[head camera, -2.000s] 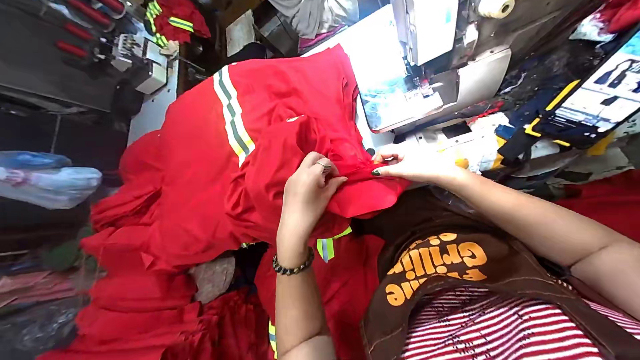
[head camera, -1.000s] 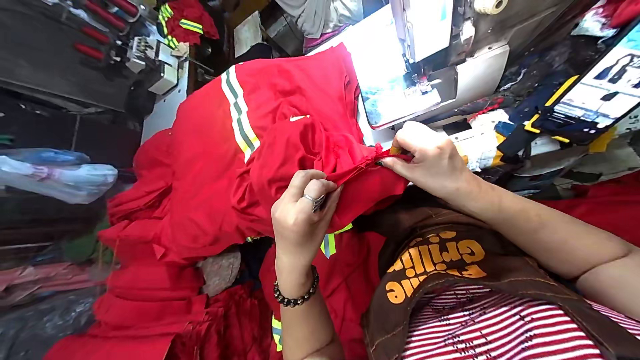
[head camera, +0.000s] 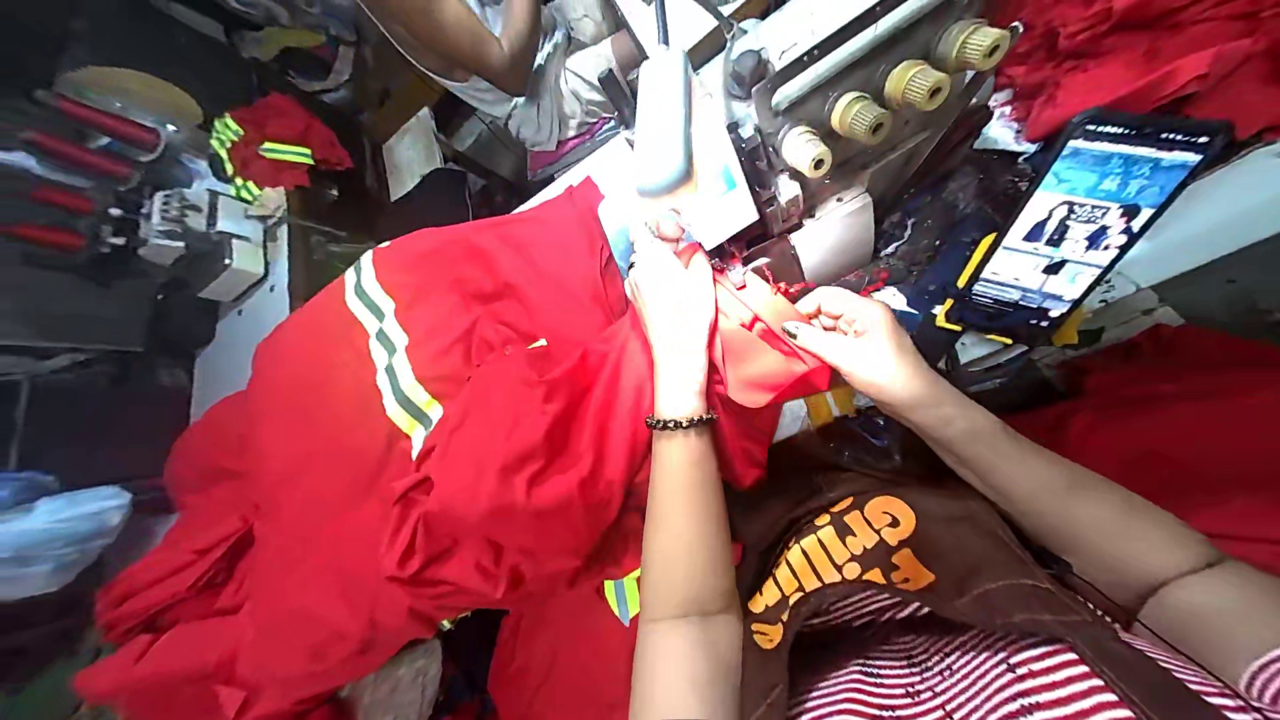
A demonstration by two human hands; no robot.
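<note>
A large red garment [head camera: 510,440] with reflective yellow and silver tape spreads from the left to the sewing machine [head camera: 760,215]. My left hand [head camera: 677,300], a beaded bracelet at its wrist, presses the cloth close to the needle area, partly washed out by the machine's bright light. With my right hand [head camera: 862,338] I pinch the garment's edge between thumb and fingers, just right of the machine's foot. Between the hands the red cloth lies folded. The needle itself cannot be made out.
Several cream tension knobs [head camera: 861,117] line the machine. A lit phone [head camera: 1090,225] stands at the right. Another machine [head camera: 205,235] with red thread cones [head camera: 95,140] is at the upper left. Another person's arm [head camera: 470,40] shows at the top. More red cloth [head camera: 1170,430] lies at the right.
My left hand has moved from the near part of the garment up to the machine's needle area. The garment's edge has come to the machine with it. The view has shifted to the right.
</note>
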